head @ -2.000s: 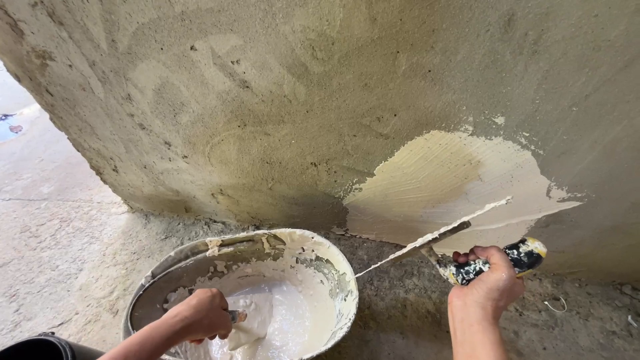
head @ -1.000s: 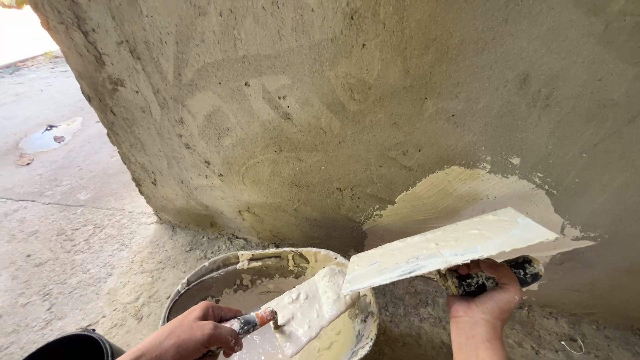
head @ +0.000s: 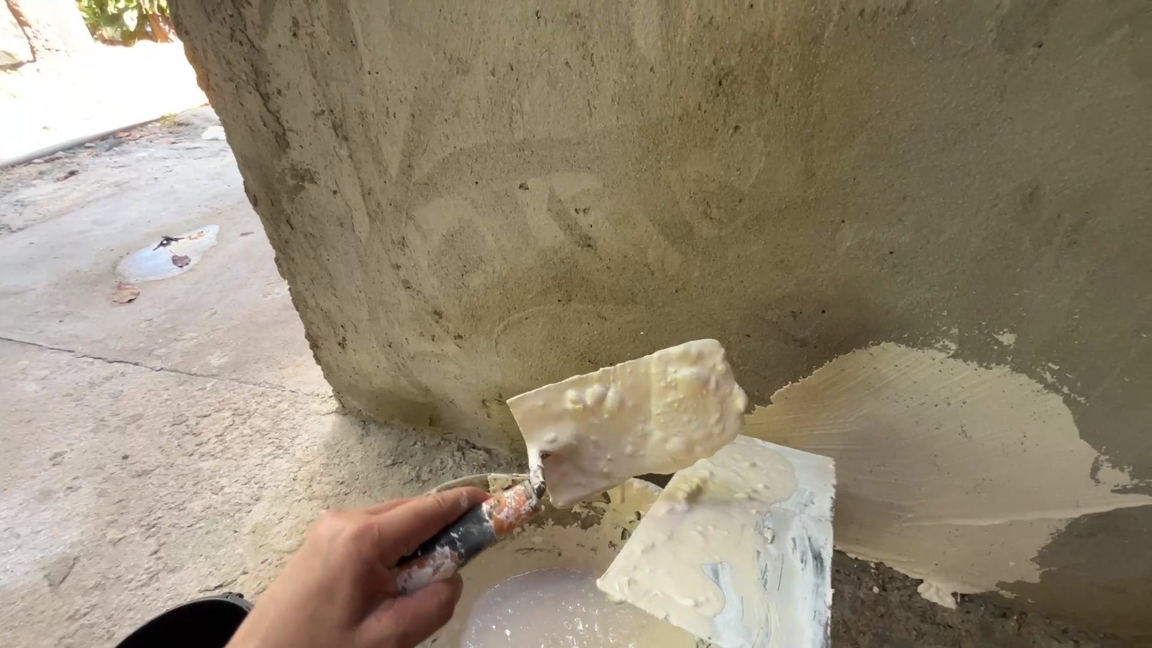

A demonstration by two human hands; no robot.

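My left hand [head: 360, 567] grips the black and orange handle of a trowel [head: 630, 418], whose blade is coated with thick cream plaster. Just below and to the right, a wide flat steel trowel blade [head: 774, 540] carries a smear of the same plaster. Its handle and my right hand are out of frame. Under both tools is a bucket [head: 540, 549] with wet plaster inside and dried plaster on its wall. A patch of cream plaster [head: 927, 468] covers the low part of the concrete wall [head: 558, 198] at the right.
The rough edge of the wall runs down the left side. Beyond it lies a cracked concrete floor [head: 135, 432] with a small puddle [head: 171, 256] and dry leaves. A black container [head: 189, 623] stands at the bottom left, beside my left forearm.
My left hand has raised the smaller trowel, loaded with plaster, out of the bucket. The wide blade has moved left and down and now bears plaster; my right hand has left the view.
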